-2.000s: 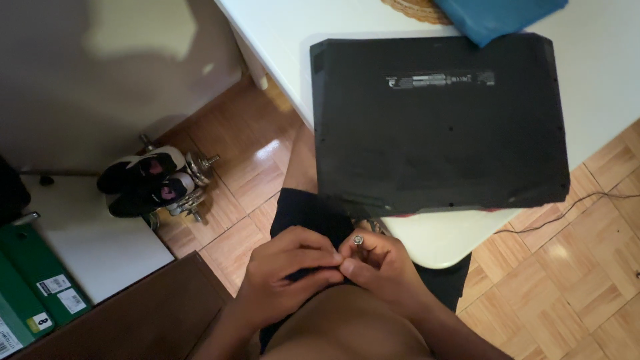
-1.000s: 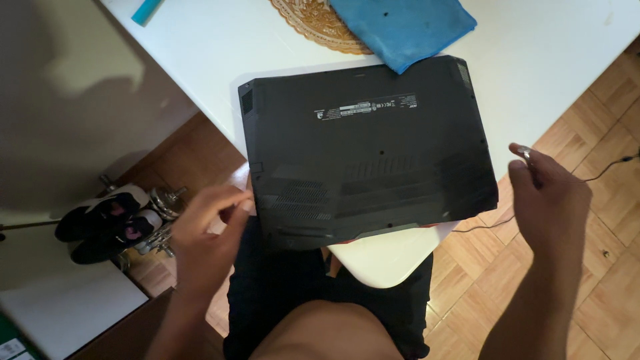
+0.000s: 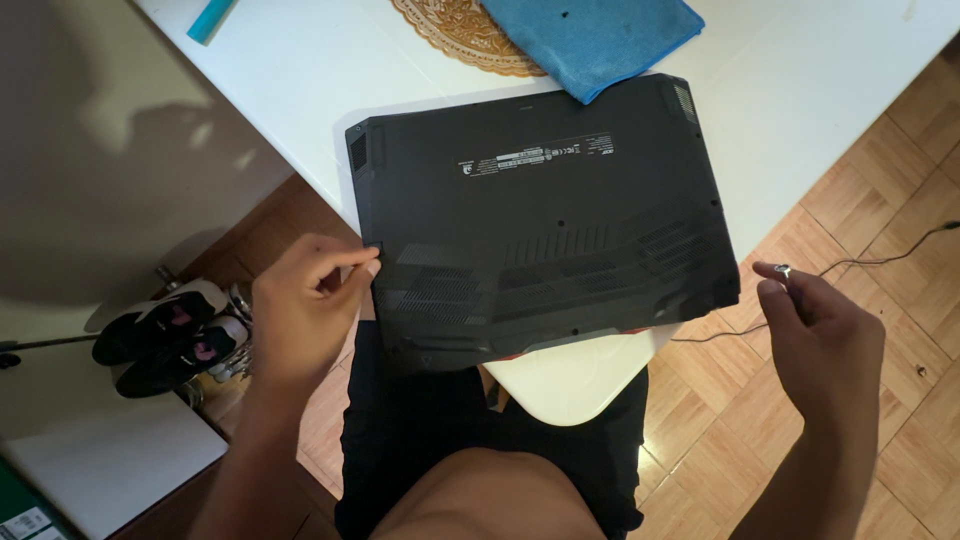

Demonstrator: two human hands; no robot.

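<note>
A black Acer laptop [image 3: 540, 225] lies upside down on the corner of a white table, its vents and screw holes facing up. The thumb and fingertips of my left hand [image 3: 311, 300] pinch together at the laptop's left edge; whether they grip the edge or a small part there I cannot tell. Beyond the laptop's right edge, my right hand [image 3: 825, 330] holds a small metal-tipped tool [image 3: 783, 271], most of it hidden in the fingers. A blue cloth [image 3: 600, 41] touches the laptop's far edge.
The white table [image 3: 780, 97] carries a brown ornate mat [image 3: 472, 37] and a teal stick-like object [image 3: 210, 20]. Black shoes [image 3: 169, 337] stand on a metal rack at the left, near a white surface [image 3: 97, 450]. A thin cable [image 3: 862, 261] runs across the floor at the right.
Two seconds ago both hands were together in front of the laptop, the tool between them. They have since moved apart to its two sides. The view has shifted.
</note>
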